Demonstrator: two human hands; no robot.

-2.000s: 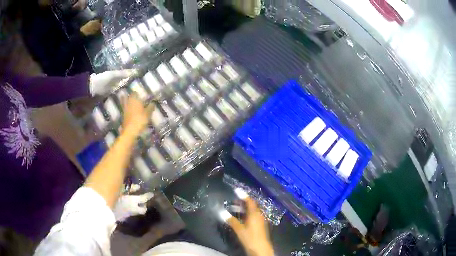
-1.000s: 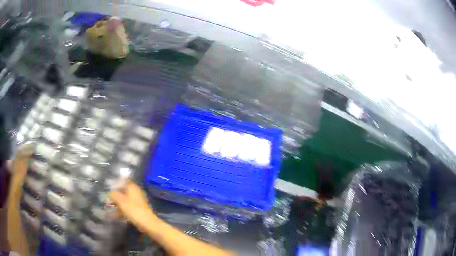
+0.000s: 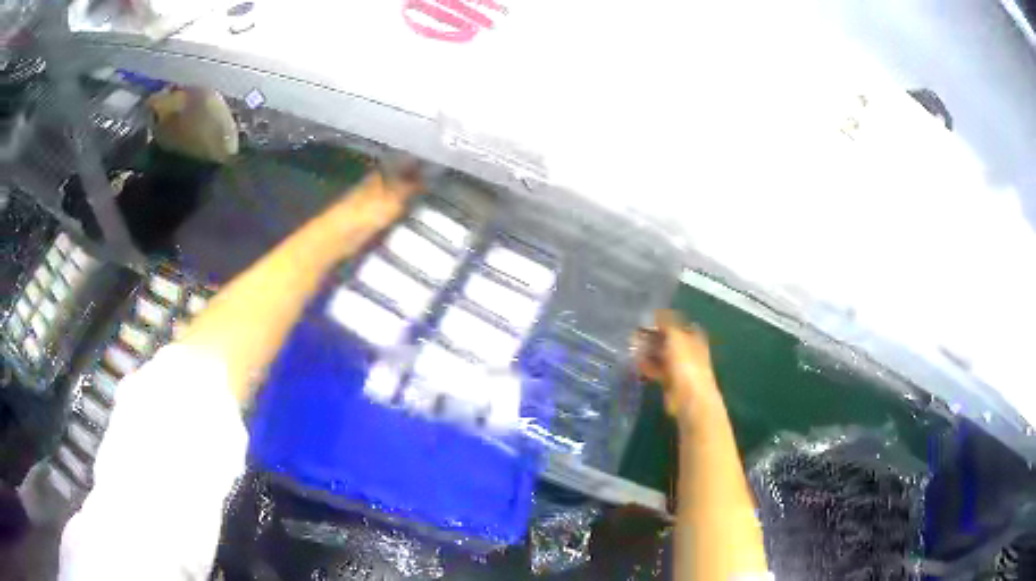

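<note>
A clear blister tray (image 3: 591, 312) with white oblong pieces (image 3: 494, 284) in two rows lies over the back part of the blue plastic tray (image 3: 392, 454). My left hand (image 3: 395, 185) reaches across to the blister tray's far left corner; its fingers are blurred and partly hidden. My right hand (image 3: 670, 344) is at its right edge, with the fingers curled at the rim. Both hands appear to hold the tray. The right part of the blister tray shows no white pieces.
Another blister tray with white pieces (image 3: 131, 335) is at left, partly behind my left sleeve. A shiny bagged dark mass (image 3: 835, 499) is at lower right. The green strip (image 3: 750, 375) runs behind my right hand, below a white overhead surface (image 3: 682, 125).
The view has swung right. Both hands have moved from the large filled tray to the blister tray over the blue tray. More white pieces show above the blue tray than before.
</note>
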